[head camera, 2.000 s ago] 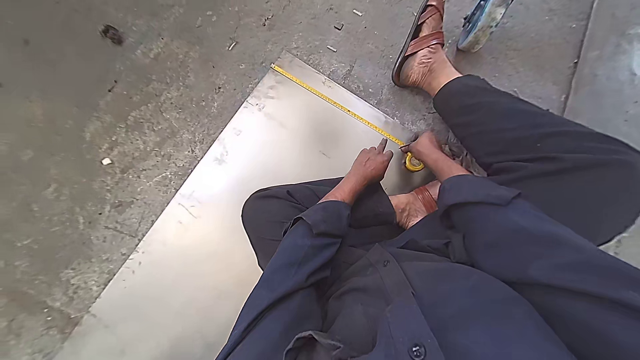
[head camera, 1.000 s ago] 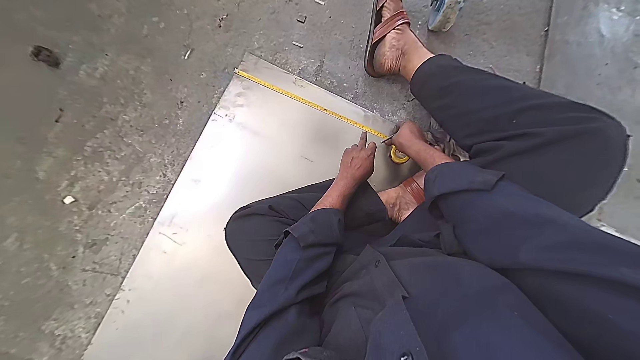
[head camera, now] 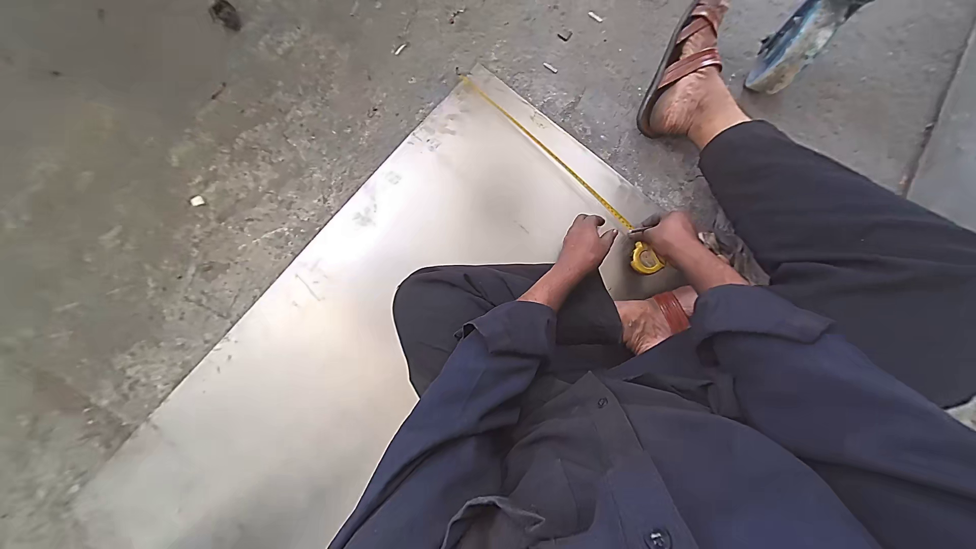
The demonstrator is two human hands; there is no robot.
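Observation:
A large sheet of metal lies on the floor under my bent leg. Across it, near its short upper edge, runs the yellow blade of a tape measure, from the far corner to the yellow tape case. My right hand holds a thin dark marking tool at the blade, just above the case. Just left of the blade, my left hand has its fingers bent and somewhat apart, with nothing visible in it.
My sandalled foot rests on the concrete floor beyond the sheet, near a blue, worn object. The other sandalled foot is on or beside the sheet. Small bits of debris lie on the floor. Crumpled material lies beyond my right wrist.
The index finger of my left hand, stretched out along the blade before, is now drawn back and bent. My right hand stays by the tape case. The view has shifted.

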